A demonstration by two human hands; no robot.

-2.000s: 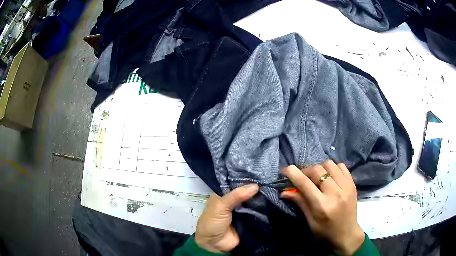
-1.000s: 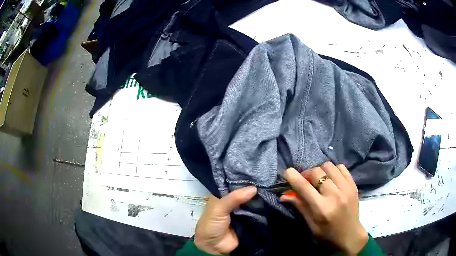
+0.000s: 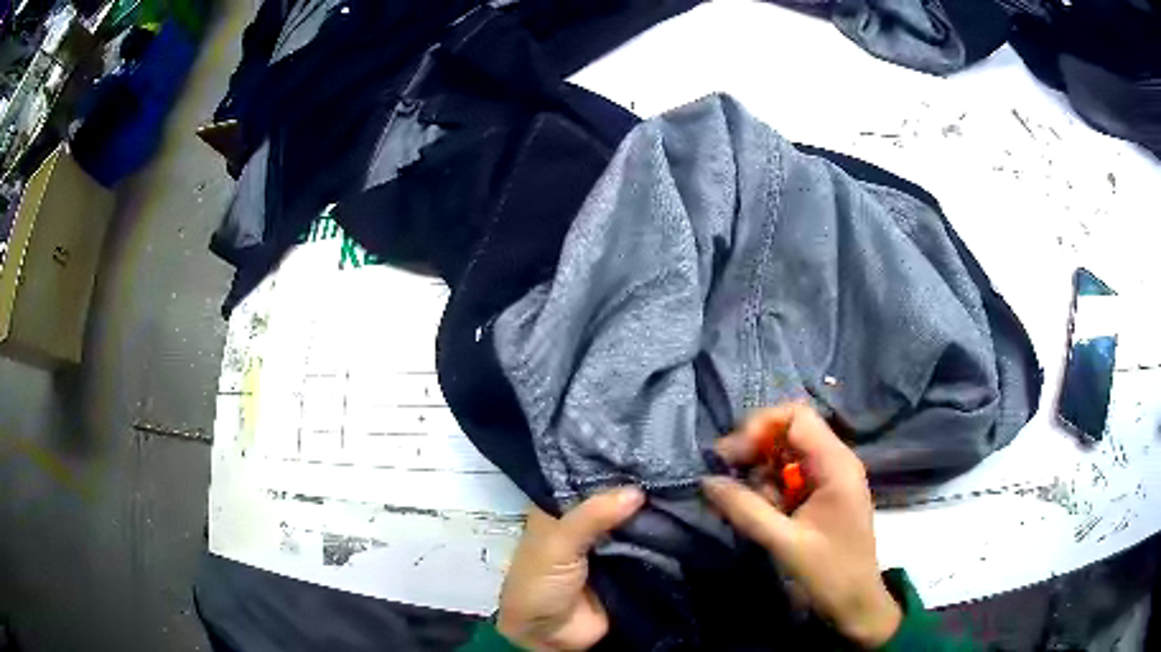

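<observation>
The denim garment [image 3: 637, 306] lies bunched on the table, its grey wrong side up with near-black cloth around it. My left hand [image 3: 560, 567] grips its near edge, thumb on the seam [image 3: 611, 485]. My right hand [image 3: 809, 522] is just right of it at the same seam, thumb and a finger near the cloth. The orange-red thread snips [image 3: 792, 479] show inside my right hand, under the curled fingers; their blades are hidden or blurred. A small white speck [image 3: 479, 334] shows on the dark band at the left. Loose threads are too small to tell.
Other dark denim garments [image 3: 420, 115] heap along the far left of the table [image 3: 331, 420]; more lie at the far right [image 3: 1108, 77] and near edge. A black smartphone [image 3: 1087, 363] lies at the right. A carton [image 3: 57, 261] stands on the floor at left.
My right hand has turned and its fingers have curled, so more of the orange snips shows and the dark blades no longer lie along the seam. My left hand still grips the cloth.
</observation>
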